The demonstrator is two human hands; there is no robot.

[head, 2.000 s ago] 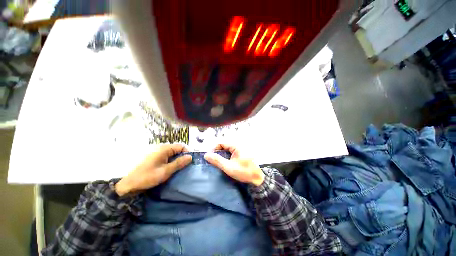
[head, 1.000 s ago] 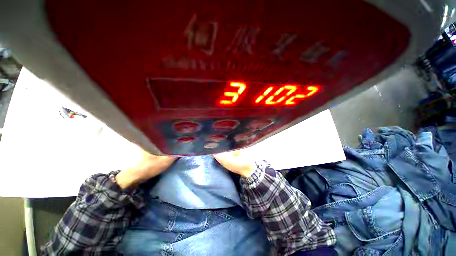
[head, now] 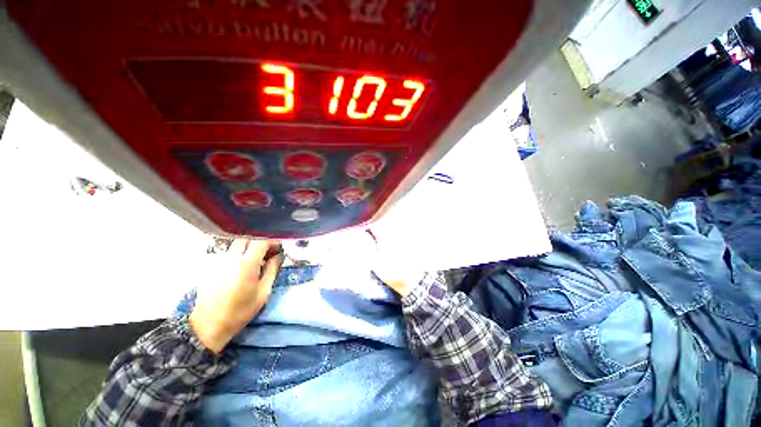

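Note:
The blue faded jeans (head: 334,310) lie on my lap, with their top edge at the table edge. The servo button attaching machine (head: 275,133) hangs over the work; its red digits read 3 103. My left hand (head: 232,288) is at the table edge left of the jeans' top, fingertips beside a few small button caps (head: 219,245); whether it holds one is hidden. My right hand (head: 395,265) is washed out by glare at the upper right of the jeans, its grip unclear. A small metal point (head: 302,243) shows beneath the head.
The white table (head: 480,213) bears a short dark strip (head: 440,178) at right and small dark and red items (head: 93,185) at left. A large denim garment pile (head: 613,304) is at right. A pale cabinet (head: 638,46) stands on the floor beyond.
The view has shifted, with the machine head appearing further left. The last digit went from 2 to 3. My left hand has moved off the jeans' top edge to the left; my right hand has moved slightly.

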